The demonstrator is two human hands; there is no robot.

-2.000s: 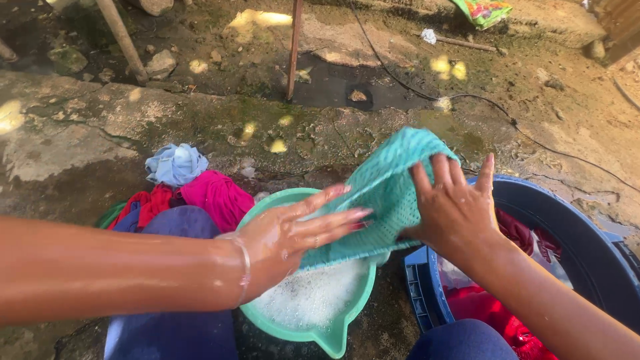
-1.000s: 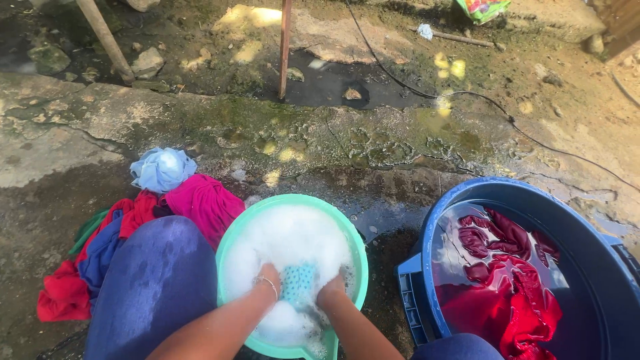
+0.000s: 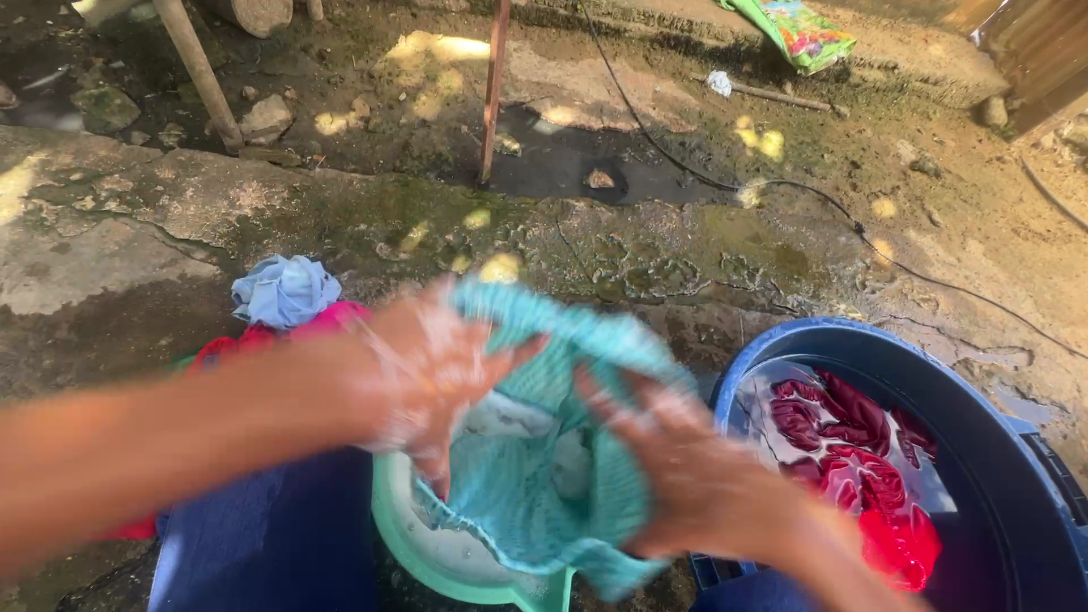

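Observation:
A wet turquoise knitted cloth [image 3: 518,476] hangs spread between my two hands, above the green plastic basin [image 3: 395,518] of sudsy water, much of which it hides. My left hand [image 3: 433,365], streaked with suds, is at the cloth's left side with its fingers spread. On the other side, my right hand [image 3: 671,450] has the cloth's right part against its palm and fingers. Both hands are blurred, so the exact finger contact is hard to see.
To the right stands a blue plastic tub [image 3: 901,340] with red and maroon clothes [image 3: 875,476] in water. A light blue cloth [image 3: 286,291] tops a clothes pile at left. Behind are wet concrete, a thin upright pole [image 3: 495,93] and a black cable [image 3: 816,191].
One second ago both hands were down in the basin's suds with the turquoise cloth. Now they have come up, with the cloth raised and opened out over the basin.

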